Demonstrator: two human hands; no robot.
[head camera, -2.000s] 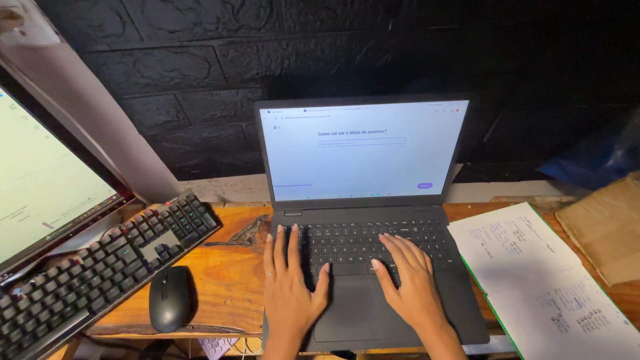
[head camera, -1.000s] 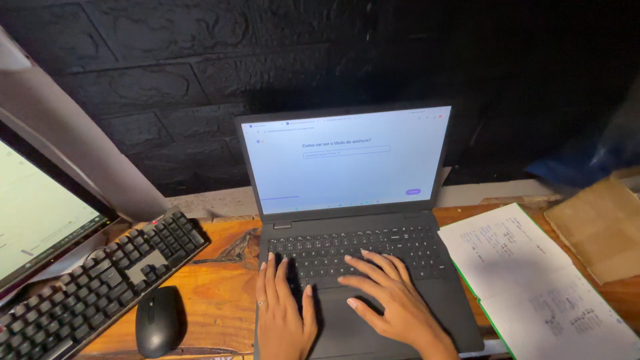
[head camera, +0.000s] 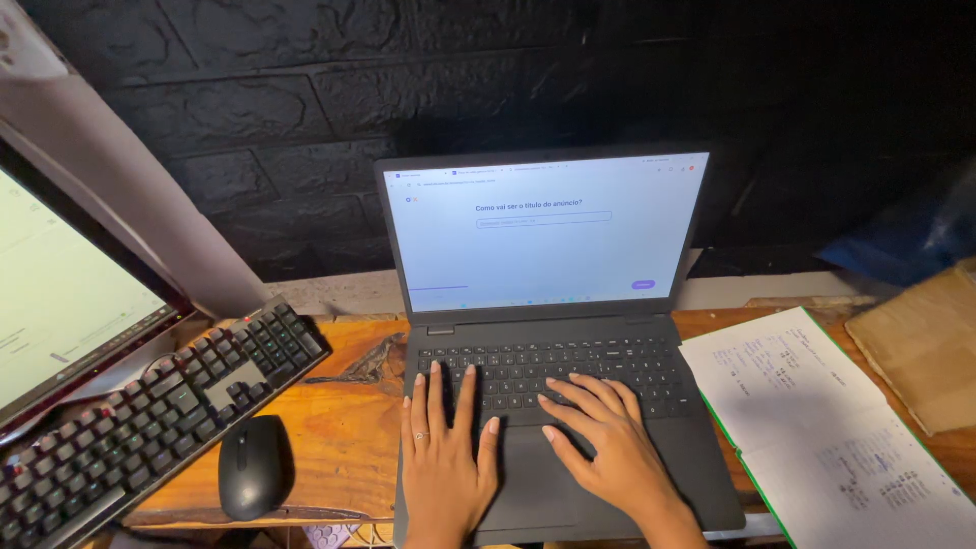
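Note:
A dark laptop (head camera: 545, 229) stands open on a wooden table, its lit screen showing a page with a text box. My left hand (head camera: 448, 465), with a ring on one finger, rests over the left part of the laptop keyboard, fingers apart and holding nothing. Over the middle keys lies my right hand (head camera: 610, 438), fingers spread and slightly bent, also holding nothing; its thumb is by the top edge of the touchpad (head camera: 526, 480). Whether any key is pressed cannot be told.
Left of the laptop are a black computer mouse (head camera: 250, 469), a separate keyboard (head camera: 160, 419) and a lit monitor (head camera: 69, 282). An open notebook (head camera: 793, 396) with handwriting lies at the right, beside a piece of brown cardboard (head camera: 926, 343). A black brick-patterned wall (head camera: 305, 114) rises behind.
My right hand has shifted slightly over the keys and its fingers have changed their bend. My left fingers now reach higher on the keyboard than one second ago.

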